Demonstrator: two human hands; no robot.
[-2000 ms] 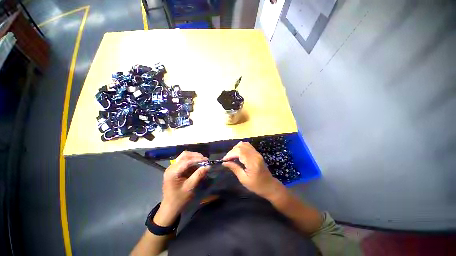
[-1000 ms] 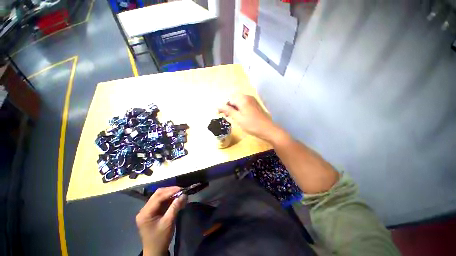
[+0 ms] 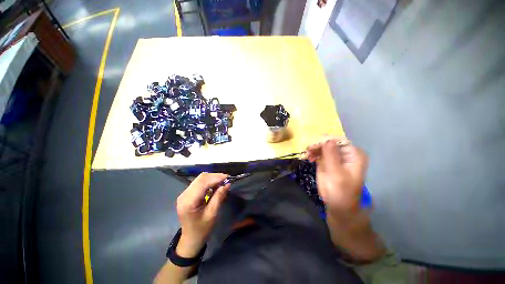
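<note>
My left hand (image 3: 200, 201) is over my lap at the table's near edge and pinches a black tab (image 3: 238, 178) with a silver glint. My right hand (image 3: 340, 169), slightly blurred, is near the table's right front corner. It holds a thin dark applicator (image 3: 293, 156) with a paler end, pointing left toward the tab and apart from it. The paint cup (image 3: 277, 133), with an uneven black top, stands on the right of the table. The pile of tabs (image 3: 180, 119) with silver rings lies on the left of the table.
The yellow-tan table (image 3: 249, 61) is in front of me. A blue crate (image 3: 365, 197) of small dark pieces is below its right edge, partly behind my right hand. A grey wall (image 3: 432, 111) stands to the right. My dark apron (image 3: 266, 238) covers my lap.
My right hand has moved from behind the cup toward me, to the table's front right, and the applicator now shows in it. My left hand still holds the tab. The view has tilted down.
</note>
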